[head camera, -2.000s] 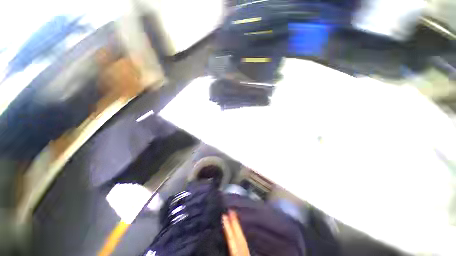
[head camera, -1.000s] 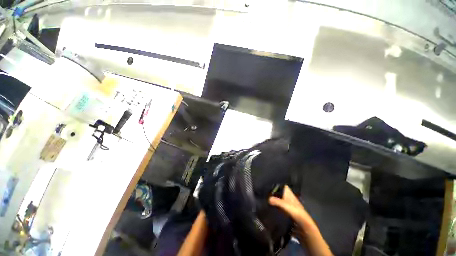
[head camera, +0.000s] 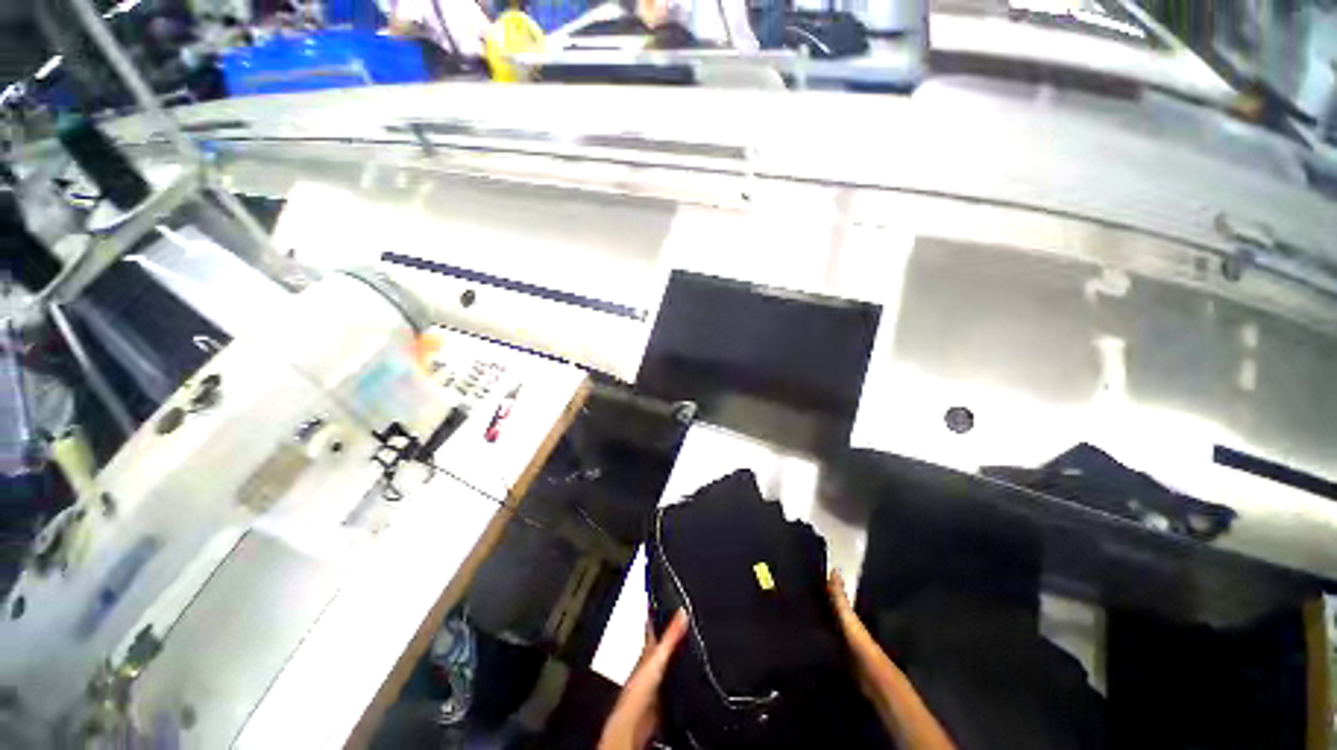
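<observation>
A thick bundle of black sewn pieces (head camera: 763, 630) lies on or just above the small white side table (head camera: 711, 457). A thin pale curved line runs down its left side, and a small yellow label shows on top. My left hand (head camera: 645, 689) grips the bundle's left edge. My right hand (head camera: 868, 652) holds its right edge. Parts of my fingers are hidden by the cloth. I cannot tell whether the bundle fully rests on the table.
A white sewing machine (head camera: 279, 425) stands on a wood-edged table (head camera: 440, 535) at the left. A long metal-topped line (head camera: 1026, 308) crosses ahead, with a black piece (head camera: 1122, 487) at its right. Dark cloth (head camera: 953, 601) is right of the bundle. Blue bins (head camera: 323, 62) show far off.
The bundle has gone from a bunched shape between my hands to a flatter stack over the side table, with its yellow label showing. My head view has tilted up.
</observation>
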